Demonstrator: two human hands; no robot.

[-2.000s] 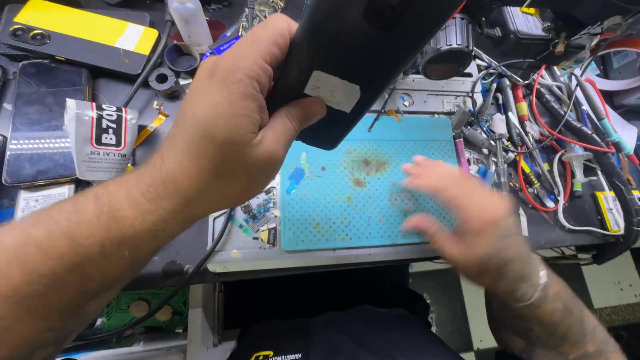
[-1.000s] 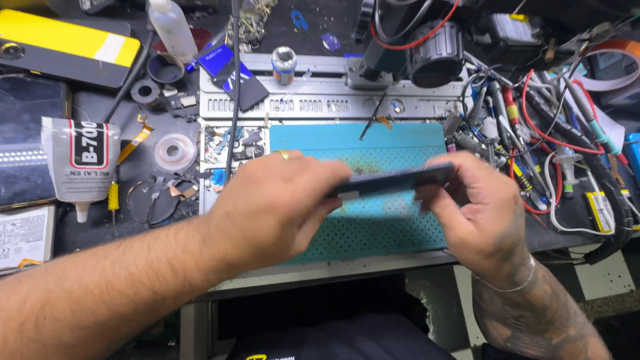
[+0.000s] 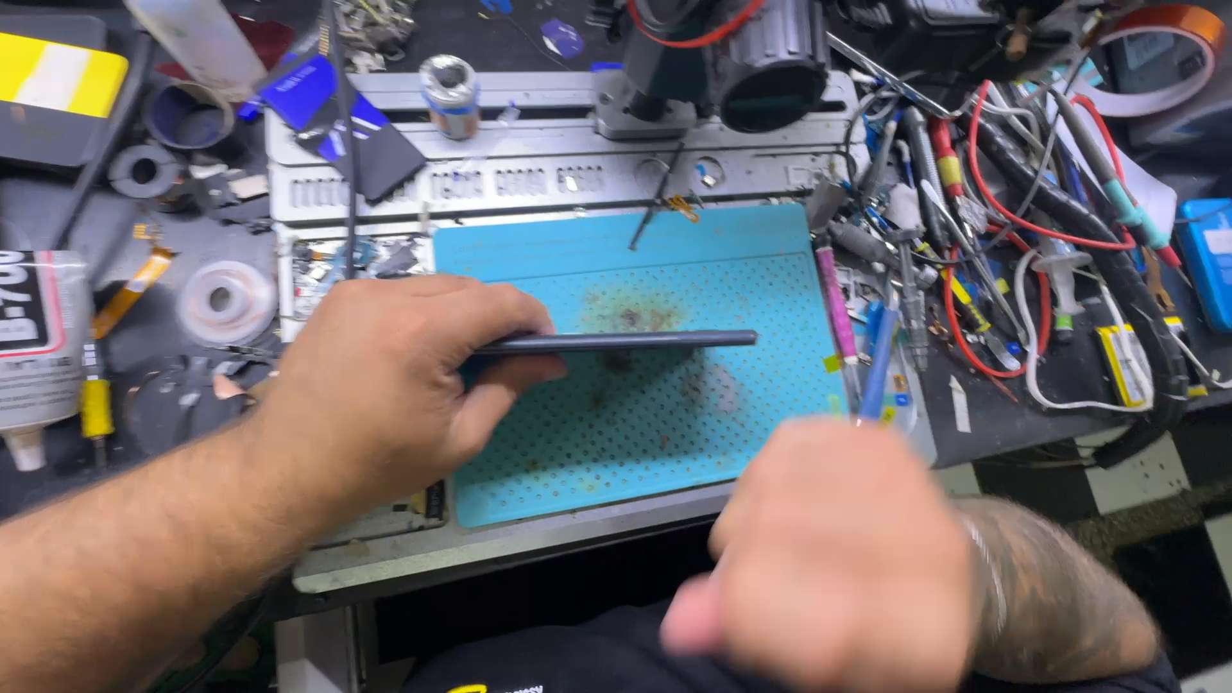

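My left hand (image 3: 423, 361) grips a dark, thin phone (image 3: 626, 341) by its left end, between thumb and fingers. The phone is held edge-on above a turquoise perforated mat (image 3: 616, 462), which has brownish stains near its middle. My right hand (image 3: 847, 549) is blurred and lies in front of the mat's lower right corner, apart from the phone. Its fingers look curled. A blue rod-like tool (image 3: 880, 361) shows just above the knuckles; whether the hand holds it cannot be told.
Pens, tools and red and white cables (image 3: 1039, 231) crowd the right side. A microscope stand (image 3: 645, 106) rises behind the mat, beside a small jar (image 3: 449, 96). Left are a solder-like spool (image 3: 226, 302), a glue tube (image 3: 43, 356) and a yellow-and-black phone box (image 3: 58, 87). A thin rod (image 3: 656, 197) crosses the mat's top edge.
One second ago both hands held the phone; my right hand has let go and moved down toward me. Two seconds ago my left hand held it higher, nearer the camera, with a white label showing.
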